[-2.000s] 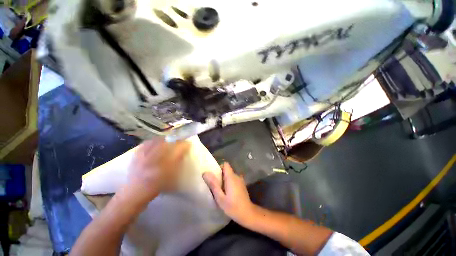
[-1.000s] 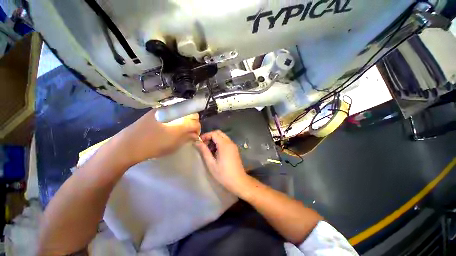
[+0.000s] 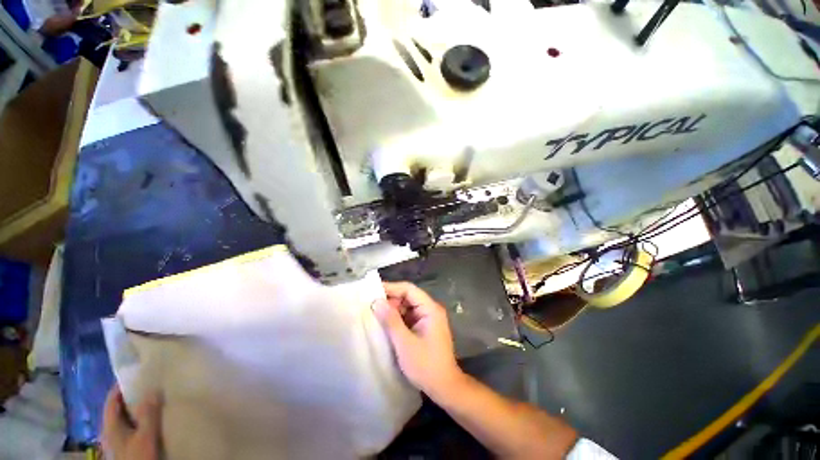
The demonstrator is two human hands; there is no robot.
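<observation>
A beige fabric panel with a yellow strip along its far edge lies in front of the white sewing machine marked TYPICAL. My right hand pinches the panel's right edge between thumb and fingers, just below the needle area. My left hand is low at the left, partly cut off by the lower edge, and holds the panel's left edge. The dark presser foot and needle area sits above the panel's upper right corner. Whether the panel is under the foot cannot be told.
A dark scuffed work surface lies left of the machine. A brown cardboard box stands at the far left. A yellowish tape roll sits among black cords right of the machine. A rack with dark and pale layers stands at the right.
My left hand has moved from near the needle down to the panel's lower left. The panel is spread wider to the left. My right hand stays near the needle area. The camera view has shifted.
</observation>
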